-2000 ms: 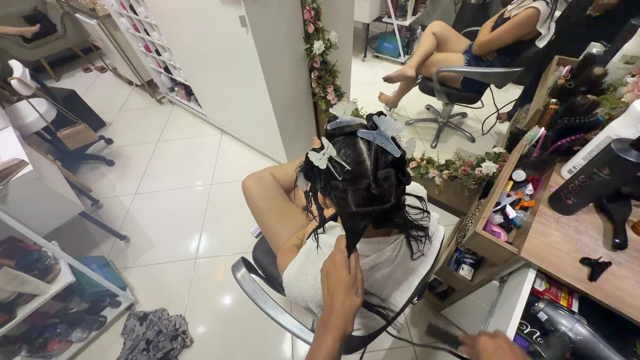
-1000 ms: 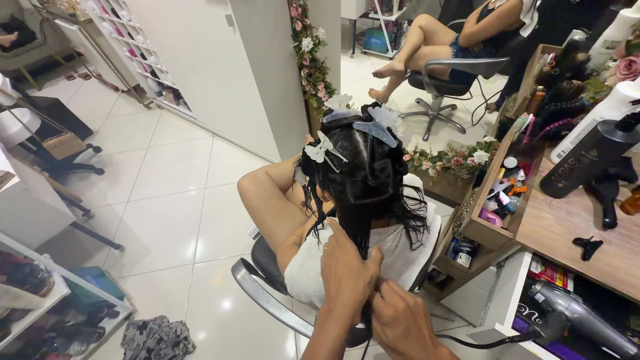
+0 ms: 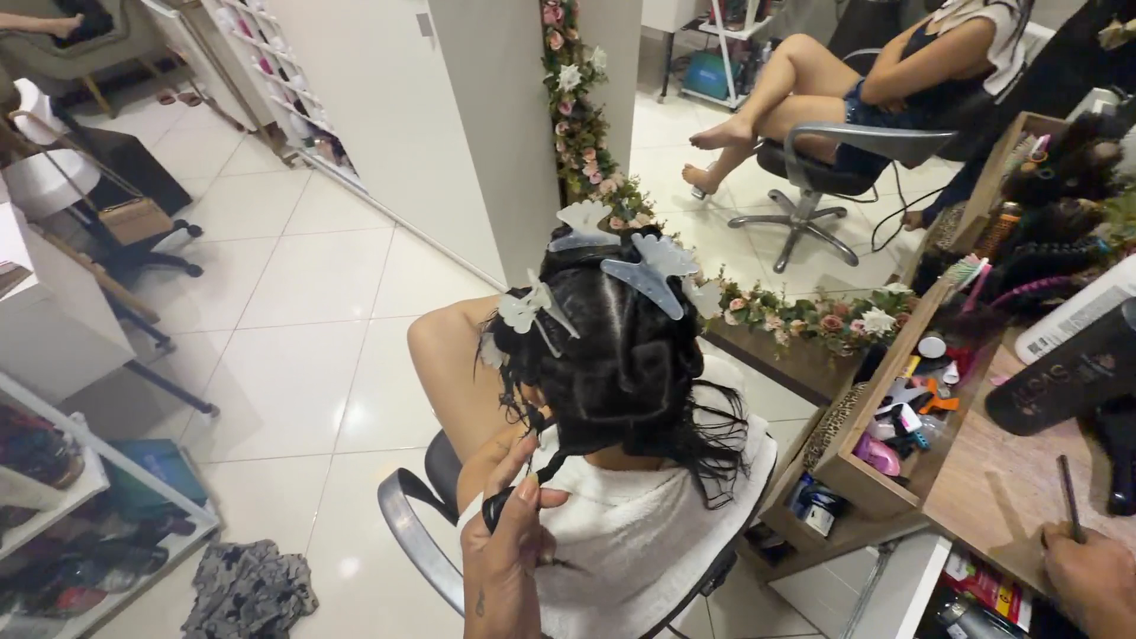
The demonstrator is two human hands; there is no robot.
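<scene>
A seated person's wet dark hair (image 3: 612,373) is parted into sections, the upper ones held by pale butterfly-shaped claw clips (image 3: 652,266). My left hand (image 3: 515,541) grips a twisted strand of hair at the nape, a dark loop showing beside its thumb. Over the wooden counter at the right, my right hand (image 3: 1087,568) holds a thin dark stick-like handle that points upward; the rest of that tool is hidden. A white towel (image 3: 621,541) lies over the person's shoulders, below the hair.
A wooden tray (image 3: 874,475) of small clips borders the counter (image 3: 985,470), where a dark bottle (image 3: 1065,373) lies tilted. A hair dryer (image 3: 967,617) sits in the drawer below. A mirror edged with artificial flowers (image 3: 816,319) stands ahead. Crumpled grey cloth (image 3: 248,590) is on the floor.
My right hand has left the hair beside my left hand and moved right to the counter, where it now holds a thin handle. My left hand still has the strand.
</scene>
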